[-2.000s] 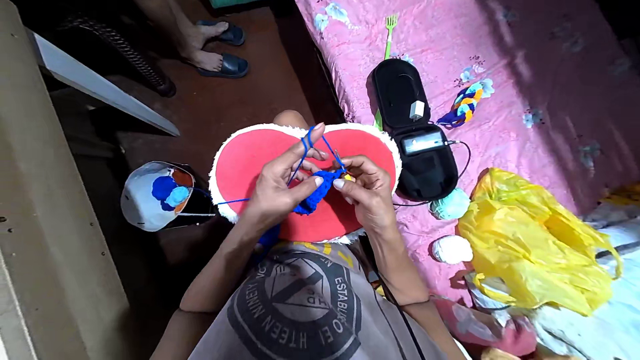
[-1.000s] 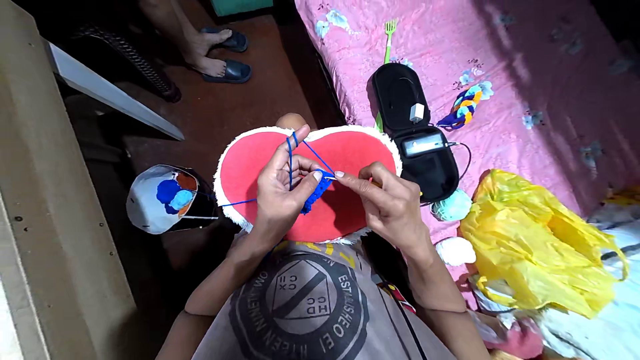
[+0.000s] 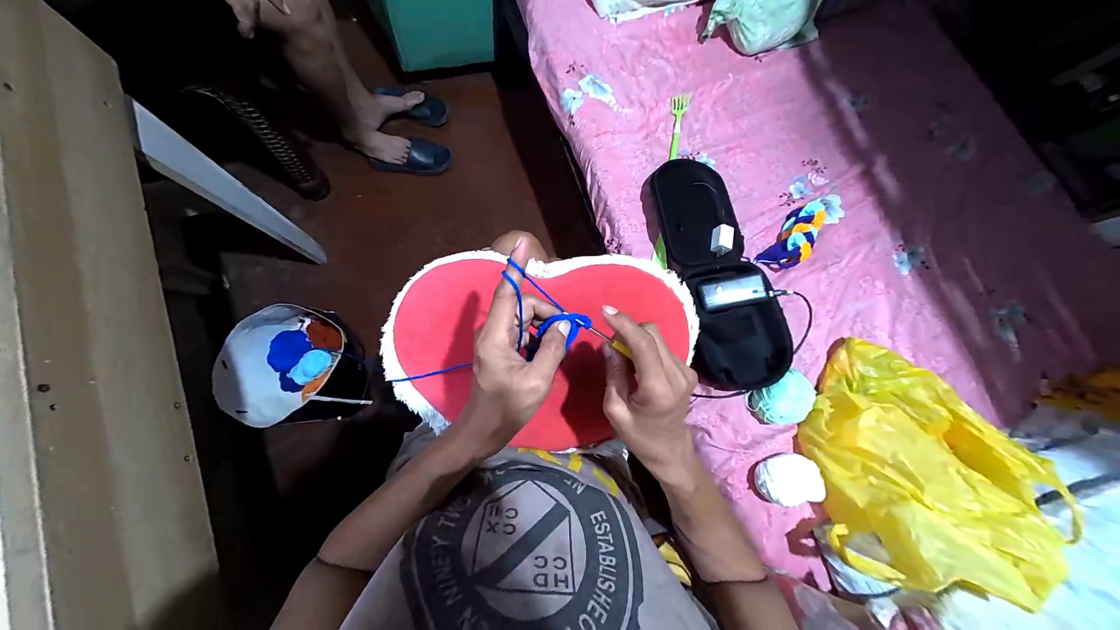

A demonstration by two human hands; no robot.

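Note:
My left hand (image 3: 516,359) pinches a small piece of blue crochet work (image 3: 560,331) between thumb and fingers, with blue yarn (image 3: 435,374) looped over its raised index finger. In my right hand (image 3: 649,385) is a crochet hook (image 3: 619,347) with a yellow handle; its metal tip meets the blue work. Both hands are above a red heart-shaped cushion (image 3: 437,315) with white fringe, which lies on my lap. The yarn runs left toward a white container (image 3: 241,372) holding blue, light blue and rust-orange yarn.
On the pink floral bedding (image 3: 752,105) at right lie an open black case (image 3: 744,346) with a cabled device, a green fork (image 3: 676,122), braided yarn (image 3: 798,234), mint (image 3: 783,398) and white (image 3: 789,479) yarn balls and a yellow plastic bag (image 3: 927,472). Another person's slippered feet (image 3: 398,144) are at upper left.
My right hand's fingers have spread apart somewhat, and more of the hook now shows. My left hand still holds the blue work.

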